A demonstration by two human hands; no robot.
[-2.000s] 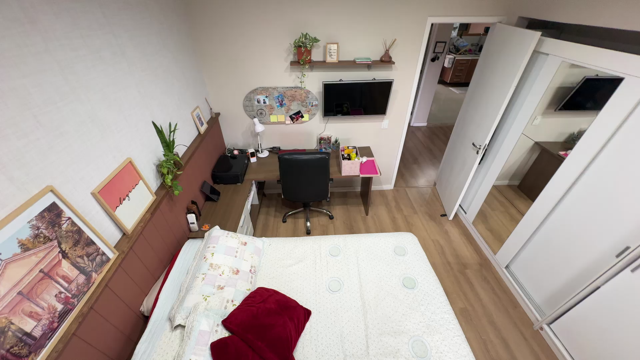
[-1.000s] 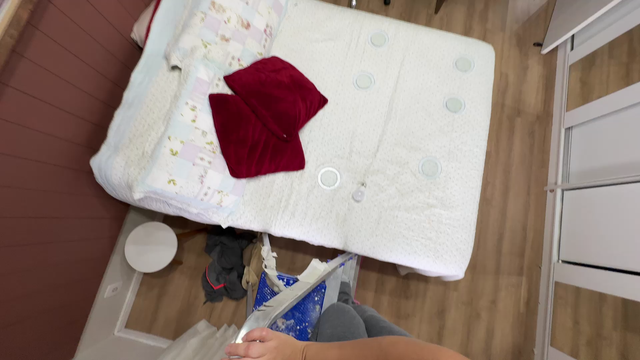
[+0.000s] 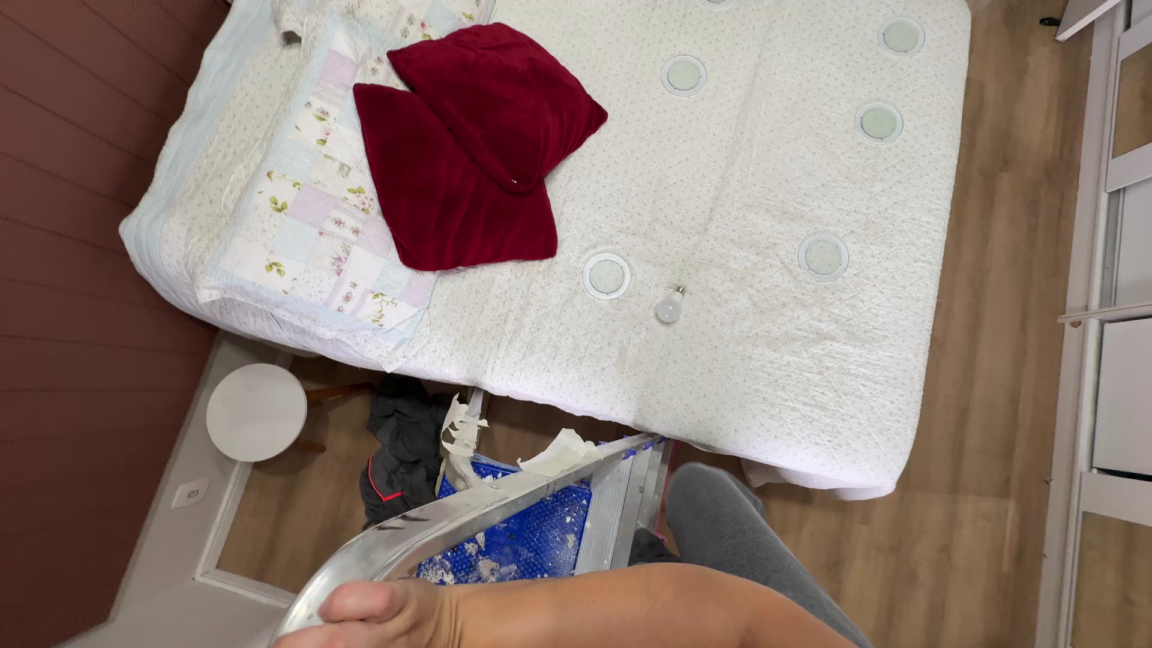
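Observation:
My left hand (image 3: 360,614), at the bottom edge, grips the curved metal rail (image 3: 405,540) of a stepladder. Below the rail is a blue plastic step (image 3: 517,535) spattered with white, and torn pale material (image 3: 560,452) hangs by the rail. My right hand is out of view. Beyond the ladder, a white light bulb (image 3: 669,307) lies on the quilted bedspread (image 3: 756,360). Round light fixtures with white rims, one of them (image 3: 607,275) close to the bulb, are spread over the bed. Two dark red velvet cushions (image 3: 468,180) overlap on it beside a patchwork pillow (image 3: 333,216).
A round white stool (image 3: 256,412) stands at the left, next to dark cloth (image 3: 396,441) on the floor. My grey-clad leg (image 3: 720,522) is right of the ladder. Sliding wardrobe doors (image 3: 1120,387) line the right side, past a strip of wood floor (image 3: 990,360).
The view has swung down from the whole room to the bed and ladder. My left hand, on the rail one second ago too, now sits lower at the frame's bottom edge.

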